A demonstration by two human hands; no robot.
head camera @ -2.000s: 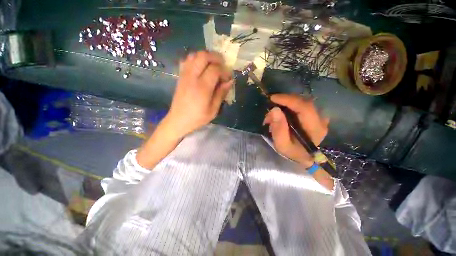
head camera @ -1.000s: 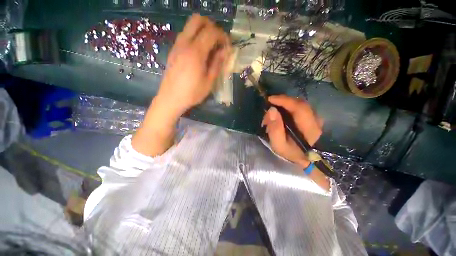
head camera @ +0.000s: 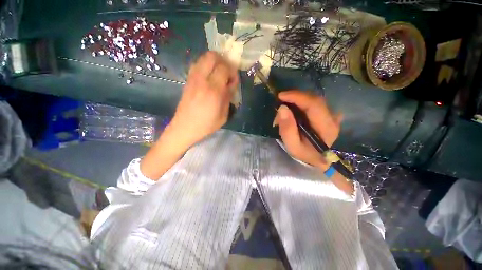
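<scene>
My right hand (head camera: 309,124) is shut around the dark soldering iron (head camera: 316,140), pen-like. Its tip meets a small shiny part at the raised tab of the cream masking tape (head camera: 252,42). My left hand (head camera: 209,89) is beside the tape on the left, fingers bent and pinched together. Whatever is between its fingertips is too small or hidden to tell. The thin silvery solder wire (head camera: 124,70) runs from the spool (head camera: 30,58) at the left to my left hand. Dark lead wires (head camera: 312,45) lie heaped on the tape. A pile of red and white components (head camera: 127,42) lies at the left.
A round tan ring holds silvery bits (head camera: 388,56) at the right. A black box (head camera: 452,58) with a red light stands beyond it. Clear trays (head camera: 119,122) lie below the bench edge on both sides. Other people's pale sleeves (head camera: 457,219) show at both sides.
My left hand went up over the tape's left part, then came back down beside the work point. My right hand stays almost in place with the iron. The view has shifted slightly.
</scene>
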